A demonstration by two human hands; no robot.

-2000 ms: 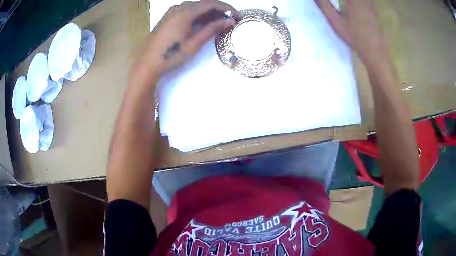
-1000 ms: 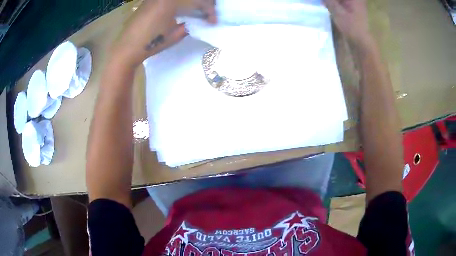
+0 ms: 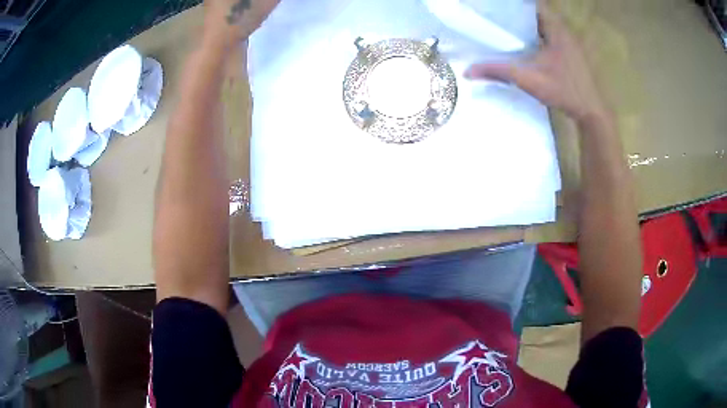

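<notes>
A round openwork metal ring piece (image 3: pixel 379 119) lies flat on the stack of white tissue paper (image 3: pixel 335 187), its small feet showing at the rim. My left hand (image 3: pixel 243 9) is at the top edge, left of the ring; its fingers are cut off. My right hand (image 3: pixel 550 73) is over the right part of the stack, fingers spread, thumb pointing toward the ring but not touching it. A lifted, blurred fold of tissue (image 3: pixel 470 24) shows between the hands at the top.
Several wrapped white pieces (image 3: pixel 115 88) stand grouped at the left of the cardboard-covered bench (image 3: pixel 119 207). Brown cardboard (image 3: pixel 343 243) shows beneath the stack. A red stool (image 3: pixel 666 271) is below the bench at the right. Dark green belt (image 3: pixel 48 72) runs at the upper left.
The tissue that partly covered the ring a second ago is off it, so the whole ring shows. My right hand has opened and come down; my left hand has moved up, partly out of view.
</notes>
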